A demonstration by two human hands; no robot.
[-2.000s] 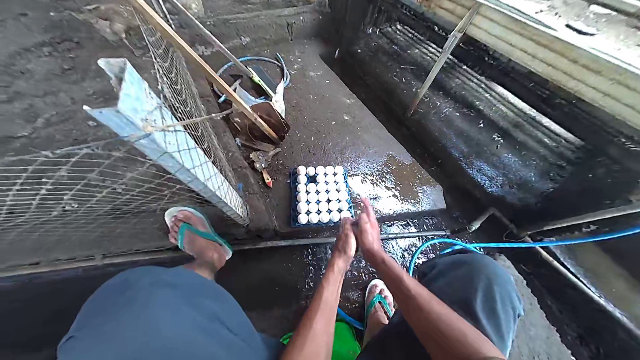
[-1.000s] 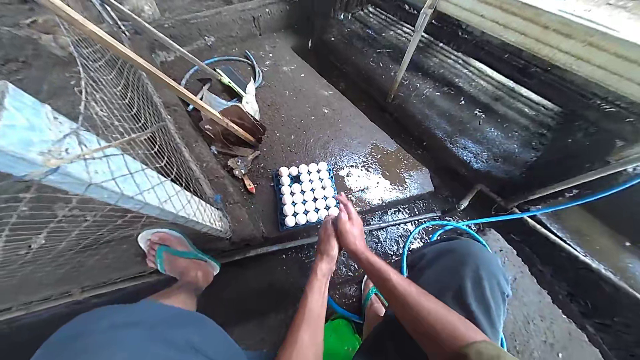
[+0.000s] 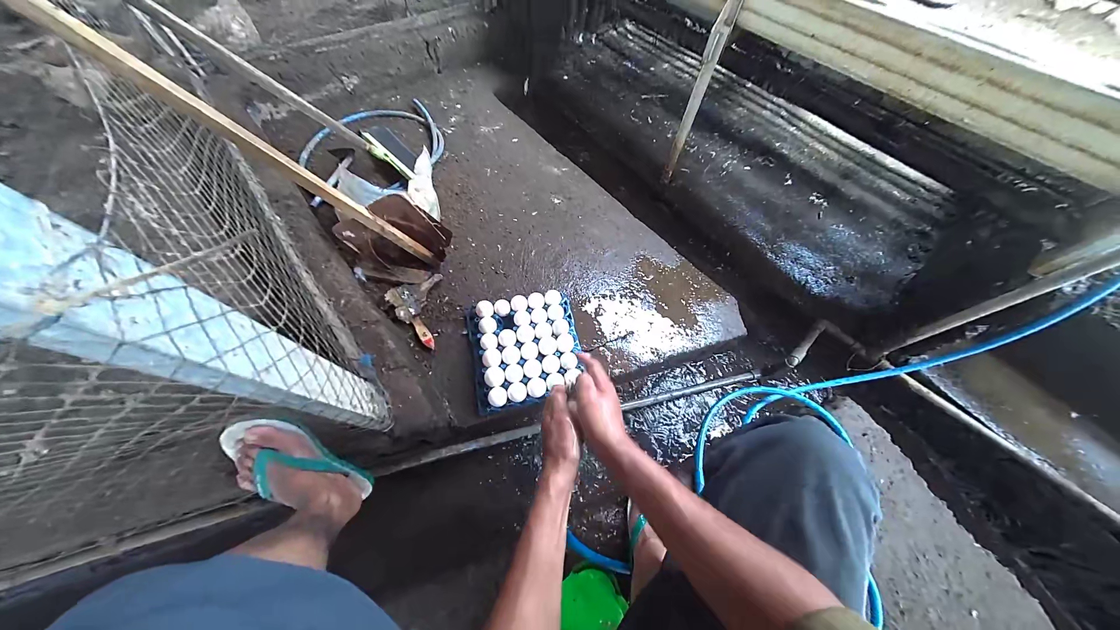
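My left hand (image 3: 560,430) and my right hand (image 3: 600,404) are close together, palms facing, at the near right corner of a blue egg tray (image 3: 480,376). Whether something small lies between the palms is hidden. White eggs (image 3: 530,351) fill most of the tray, and one cup in its upper left part shows dark without an egg. The tray rests on a wet concrete ledge (image 3: 542,210). Just left of it lies a paintbrush (image 3: 423,332) with a reddish handle tip.
Wire netting (image 3: 192,184) and a light-blue post (image 3: 175,306) stand at left. A rusty shovel blade (image 3: 394,229) and a coiled hose (image 3: 357,118) lie behind the tray. A blue hose (image 3: 962,353) loops at right. Something green (image 3: 591,599) is between my feet.
My hands stay together near the tray's corner, with their pose slightly altered. The view has shifted somewhat. The tray and the eggs look the same.
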